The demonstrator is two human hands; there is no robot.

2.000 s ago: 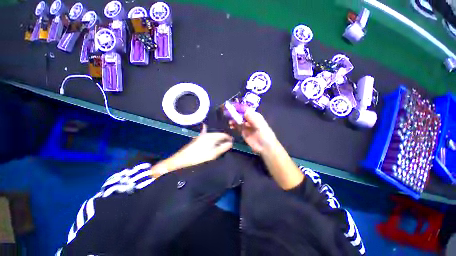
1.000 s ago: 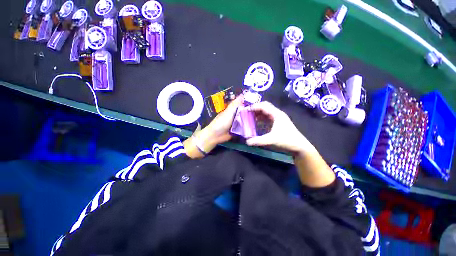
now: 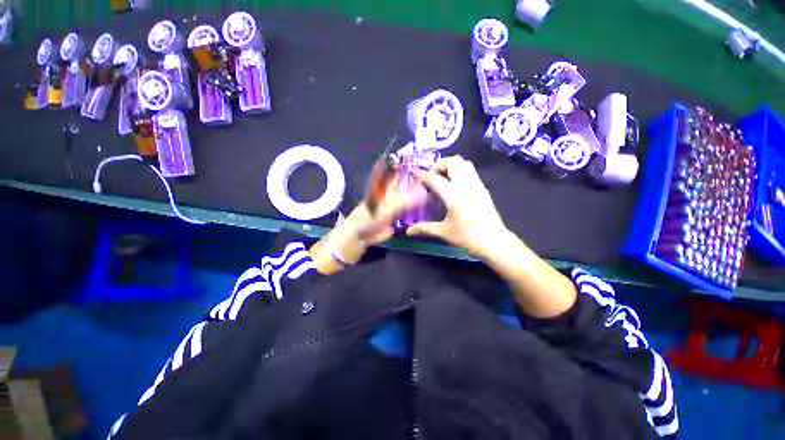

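Note:
A handheld fan unit [image 3: 437, 119] is held at the bench edge in front of me, its round spoked head pointing away from me. My left hand [image 3: 372, 216] grips its handle from the left and is partly blurred. My right hand [image 3: 465, 204] grips the handle from the right, fingers curled over it. Purple shows between my hands; whether it is the battery or the housing I cannot tell. A blurred orange-brown circuit board [image 3: 377, 182] and dark wires stand beside the neck. The inside of the handle is mostly hidden by my fingers.
The white tape roll [image 3: 277, 182] lies left of my hands, a white cable [image 3: 163, 176] further left. Several fan units [image 3: 175, 144] stand in a group at the far left. A loose pile of units [image 3: 570, 153] lies right, then a blue bin [image 3: 656, 185] of cells. A red stool [image 3: 732, 344] is below.
Since two seconds ago my left hand has moved onto the fan unit, joining my right. Over the last second the circuit board has lifted beside the handle, and the view has shifted slightly.

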